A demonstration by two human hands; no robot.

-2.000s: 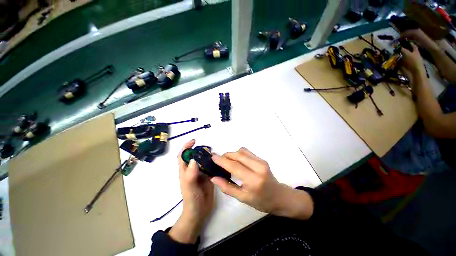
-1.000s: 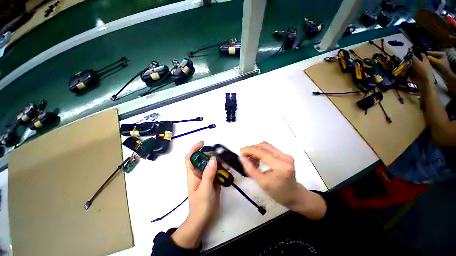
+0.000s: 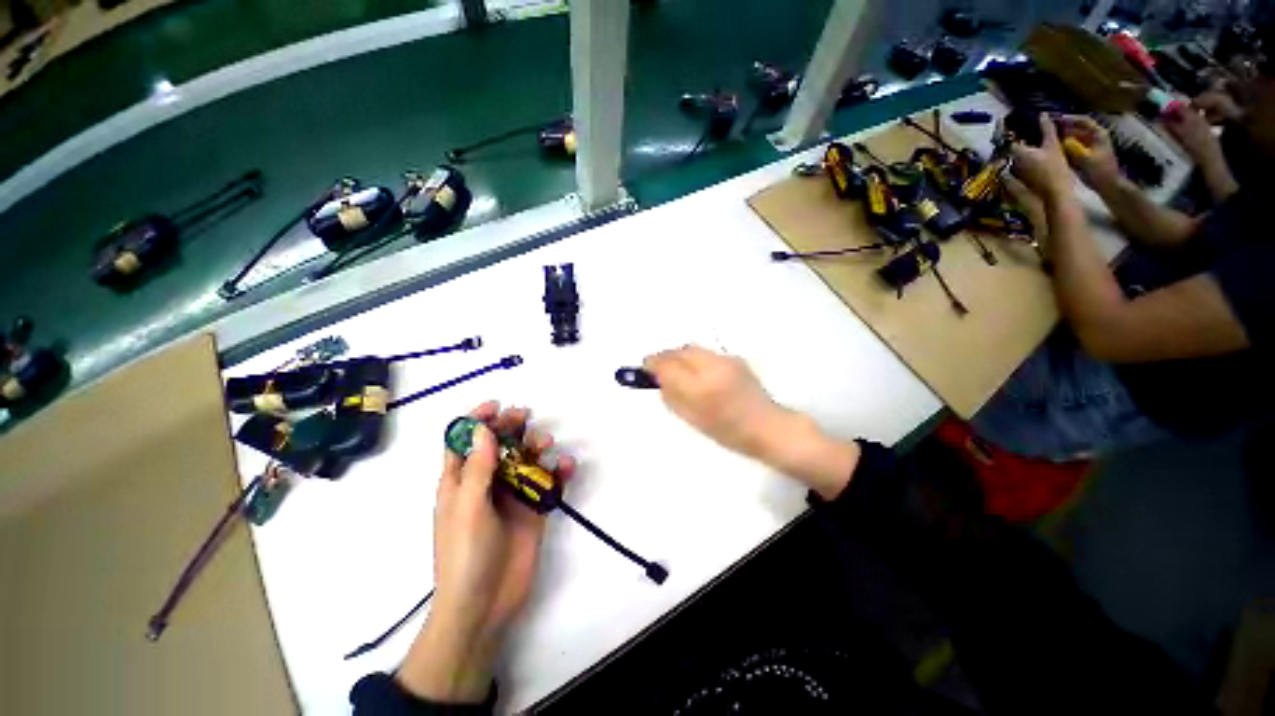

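Note:
My left hand [image 3: 483, 539] holds an open unit, with its yellow-and-black inner pack [image 3: 529, 480] facing up and a green circuit board [image 3: 462, 437] at its upper left end, under my thumb. A stiff black cord [image 3: 608, 540] with a block plug runs from the unit to the lower right. My right hand [image 3: 713, 402] is apart from the unit, to its upper right. It grips a small black cover [image 3: 636, 378] by one end, just above the white bench. Most of the cover is hidden by the fingers.
Waiting units [image 3: 329, 406] with cords lie left of my hands, beside a cardboard sheet [image 3: 119, 532]. A black stack of spare covers [image 3: 561, 304] stands behind. The green conveyor [image 3: 490, 105] carries units behind metal uprights. Another person's hands work at right near yellow-and-black units [image 3: 930, 203] on cardboard.
My right hand has moved the black cover away from the unit, up and to the right. The unit's yellow inner pack is now more exposed. The view has shifted to the right.

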